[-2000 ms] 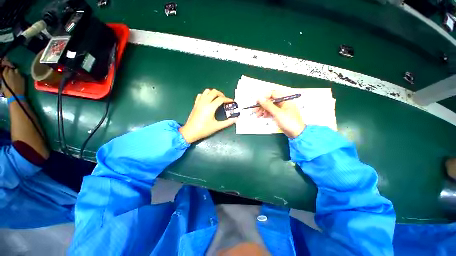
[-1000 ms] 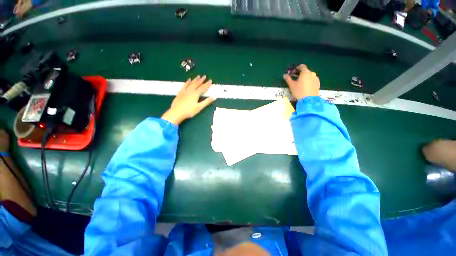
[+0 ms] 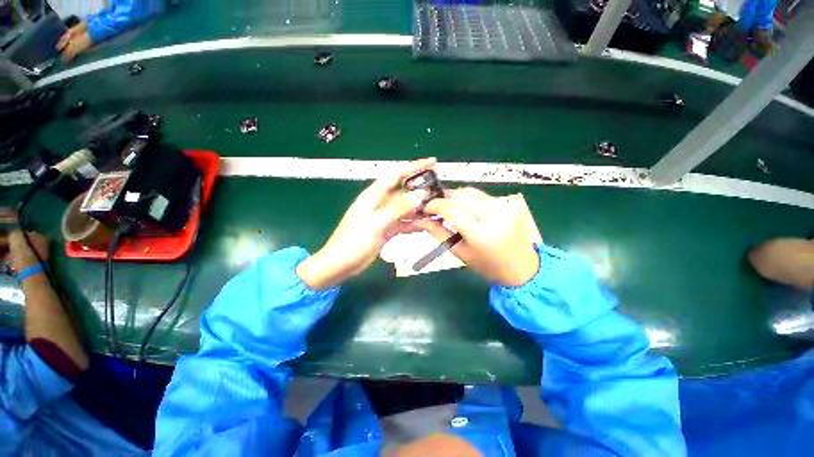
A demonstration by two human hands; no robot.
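Note:
A small dark watch body (image 3: 423, 184) with a shiny rim is held up above the sheets, near the white rail. My left hand (image 3: 364, 228) grips it from the left. My right hand (image 3: 486, 234) meets it from the right, its fingertips at the unit's lower edge. A thin dark stick, likely the tweezers (image 3: 436, 253), slants down-left from under my right hand. Its other end is hidden by the fingers. The white sticker sheets (image 3: 406, 254) lie on the green worktop below both hands and are partly covered by them.
A red tray (image 3: 207, 192) with a black box (image 3: 161, 192), cables and a tape roll (image 3: 82, 225) is at left. Waiting units (image 3: 329, 133) sit beyond the white rail (image 3: 294, 168). A grey post (image 3: 714, 112) rises at right. Other people's arms show at both sides.
My right hand has come back from the belt beyond the rail to the middle. My left hand has left the rail and now holds a unit. The dark stick now shows under my right hand.

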